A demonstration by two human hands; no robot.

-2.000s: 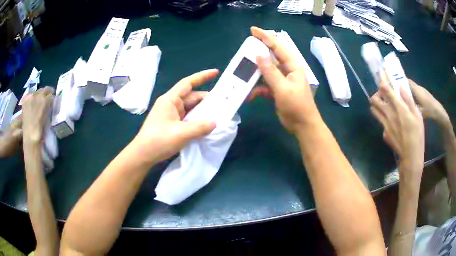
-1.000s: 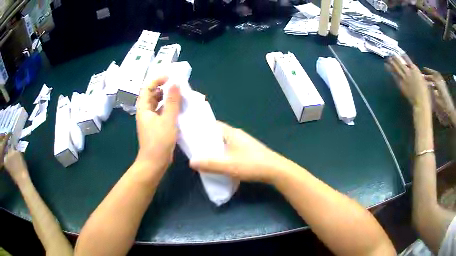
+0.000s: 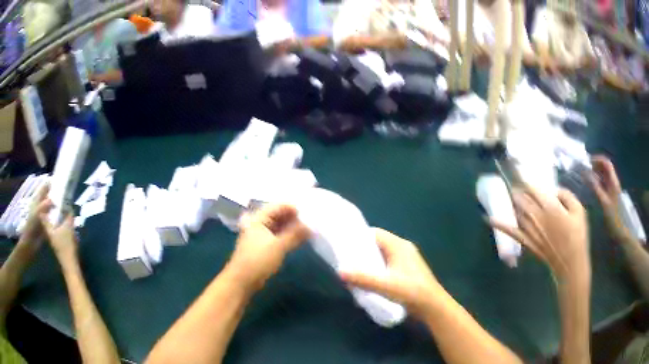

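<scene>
A white wrapped product is held at a slant over the green table in front of me; its lower end is rounded. My right hand grips its lower part, thumb on top. My left hand is at its upper left end, fingers bent together; blur hides whether they pinch the wrapping. White cartons and wrapped bundles lie in a row to the left, with one carton further back.
A worker's hand at right is over another wrapped product. At left, a worker holds up a carton near paper slips. A black bin, cream posts and several people are at the back.
The product with a dark square, earlier partly bare, is now covered in white wrapping. My hands have moved right since a second ago. The view has tilted up. The carton at right is no longer seen there.
</scene>
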